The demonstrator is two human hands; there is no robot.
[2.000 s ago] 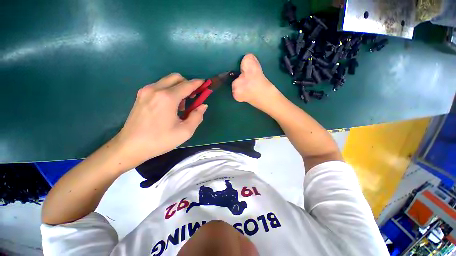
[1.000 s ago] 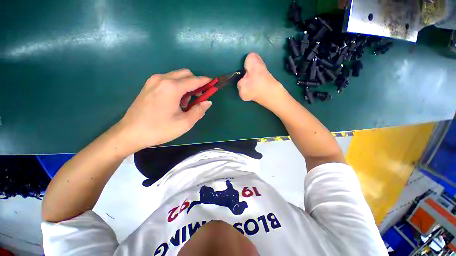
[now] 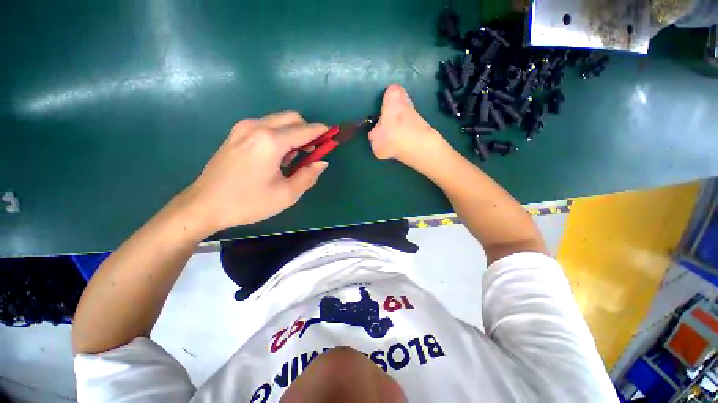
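My left hand (image 3: 256,173) is bare and closed around the red handles of side-cutting pliers (image 3: 319,147). The pliers' dark jaws point right, at the fingertips of my right hand (image 3: 397,130). My right hand is bare, with fingers curled, and holds a small black part (image 3: 374,120) at the jaws. Most of this part is hidden by my fingers. Whether the jaws are closed on it cannot be told. A loose pile of small black parts (image 3: 500,98), some with shiny tips, lies on the green bench (image 3: 142,149) right of my right hand.
A flat steel plate with holes (image 3: 586,35) stands behind the pile at the upper right. A whitish scrap (image 3: 10,202) lies at the bench's left. Below the front edge are a dark heap (image 3: 35,291) at left, a yellow floor area (image 3: 630,244) and a blue crate (image 3: 653,376) at right.
The view has shifted slightly. Both hands stay in nearly the same place, with the pliers still held at the part in my right hand.
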